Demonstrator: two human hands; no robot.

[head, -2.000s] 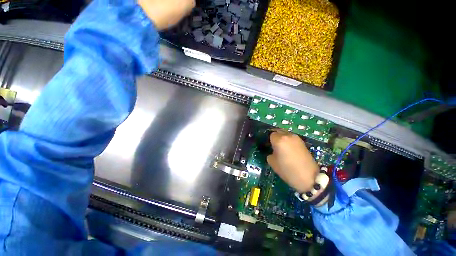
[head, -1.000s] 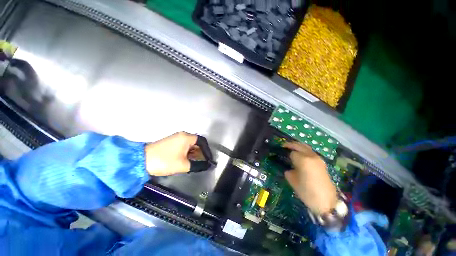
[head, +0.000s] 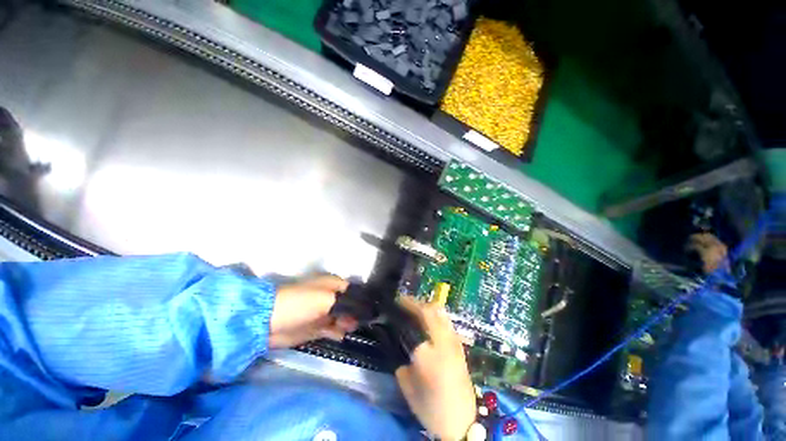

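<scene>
The green circuit board (head: pixel 491 284) lies in its black pallet on the conveyor, right of centre, with a yellow block near its left edge. My left hand (head: pixel 315 312) and my right hand (head: pixel 435 370) meet at the pallet's lower left, their black finger cots close together or touching. Blur and the dark cots hide whether a small part is between the fingers. A green strip with pale pads (head: pixel 487 196) runs along the board's far edge.
Behind the rail stand a bin of grey components (head: pixel 401 39) and a bin of yellow components (head: pixel 495 86). Shiny conveyor metal (head: pixel 198 164) spans the left. A blue cord (head: pixel 603 349) crosses the right. Another person's hand (head: pixel 708 251) and blue sleeve are at the right, near another board.
My right hand has left the board's upper part and moved down and left to my left hand. My left hand has moved slightly down. The view has shifted, showing another person at the right.
</scene>
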